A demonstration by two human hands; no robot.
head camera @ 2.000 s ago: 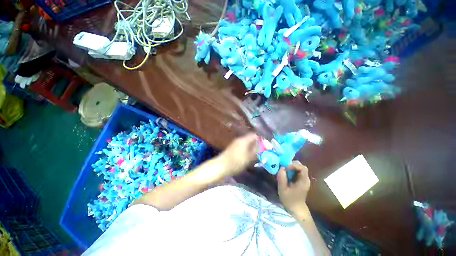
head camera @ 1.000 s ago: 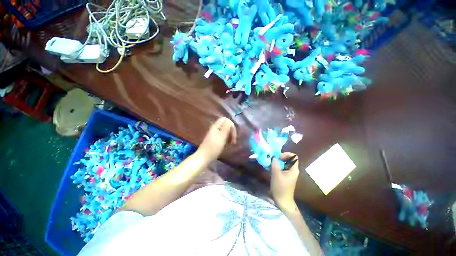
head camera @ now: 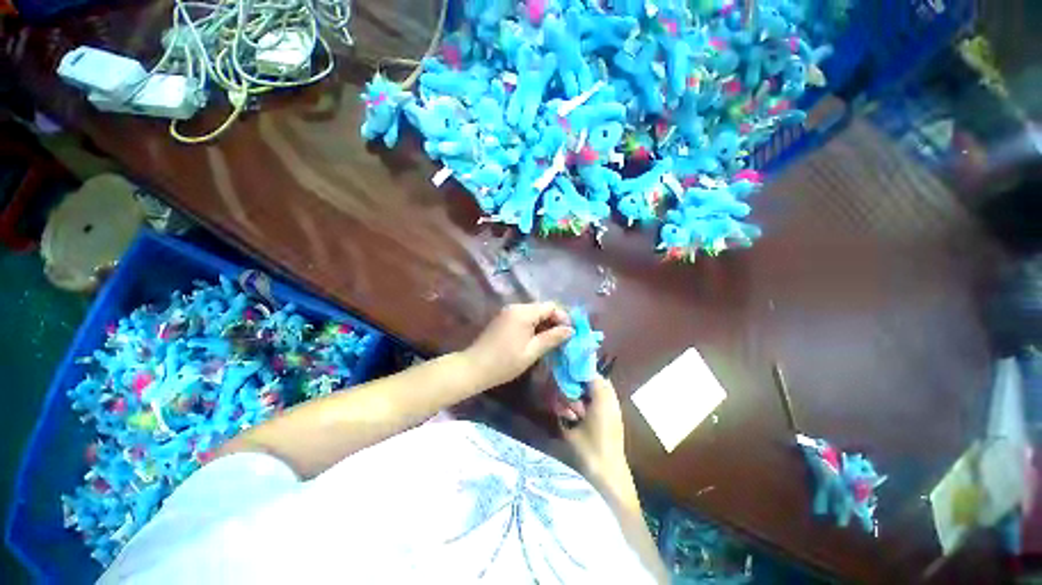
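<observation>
A small light blue plush toy (head camera: 577, 357) is held above the brown table, near its front edge. My left hand (head camera: 520, 343) pinches the toy's left side with thumb and fingers. My right hand (head camera: 594, 423) holds the toy from below and right. A small dark tip shows beside the right fingers; the tool itself is mostly hidden. The toy's face and tufts cannot be made out.
A large heap of blue toys (head camera: 548, 114) lies at the table's far side. A blue tub (head camera: 51, 429) of toys stands at left. A white pad (head camera: 679, 399), a thin stick (head camera: 784, 398) and a set-aside toy (head camera: 846, 482) lie at right. Power strip (head camera: 131, 87) and cables lie upper left.
My left hand, which was off the toy one second ago, now grips it. The toy has turned in the hands. The view has shifted to the right, showing more of the table's right side.
</observation>
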